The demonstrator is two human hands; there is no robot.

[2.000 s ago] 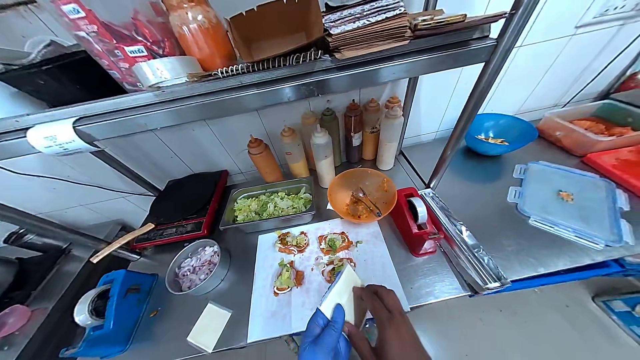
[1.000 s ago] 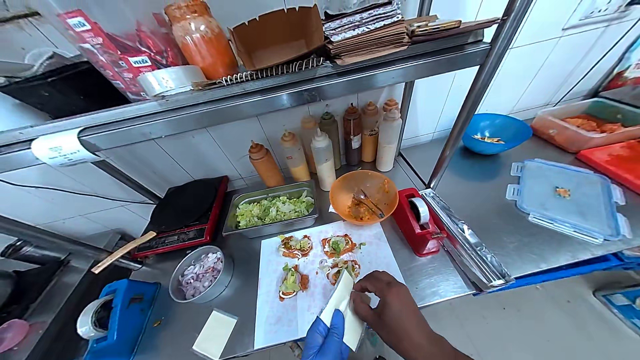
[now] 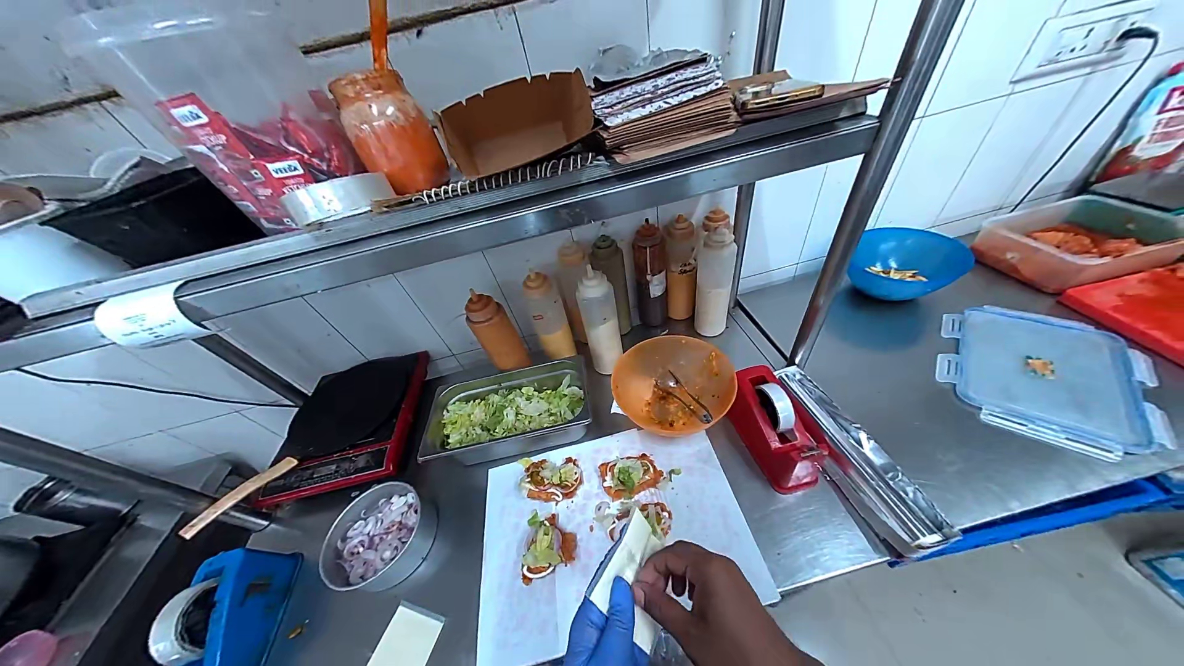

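Observation:
My left hand (image 3: 608, 629), in a blue glove, grips a pale flat slice (image 3: 627, 562), possibly cheese, at the bottom centre. Bare, my right hand (image 3: 708, 601) pinches the slice's right edge with thumb and fingers. Under and beyond the hands lies white paper (image 3: 509, 610) bearing several topped orange-brown pieces, with lettuce and white sauce on them; one piece (image 3: 546, 548) is left of the slice, another (image 3: 632, 476) above it. The slice partly covers the nearest piece. Another pale slice (image 3: 407, 636) on a clear sheet rests to the left.
Behind the paper stand a steel tray of chopped lettuce (image 3: 513, 413), an orange bowl with a spoon (image 3: 673, 384) and several sauce bottles (image 3: 601, 319). Sliced onions fill a bowl (image 3: 379, 536) at left. Tape dispensers (image 3: 782, 430) flank the area. A metal shelf (image 3: 518, 199) crosses above.
The pale slice has turned from a broad face to a narrow, steeper position between my hands. My right hand's fingers have shifted along its edge.

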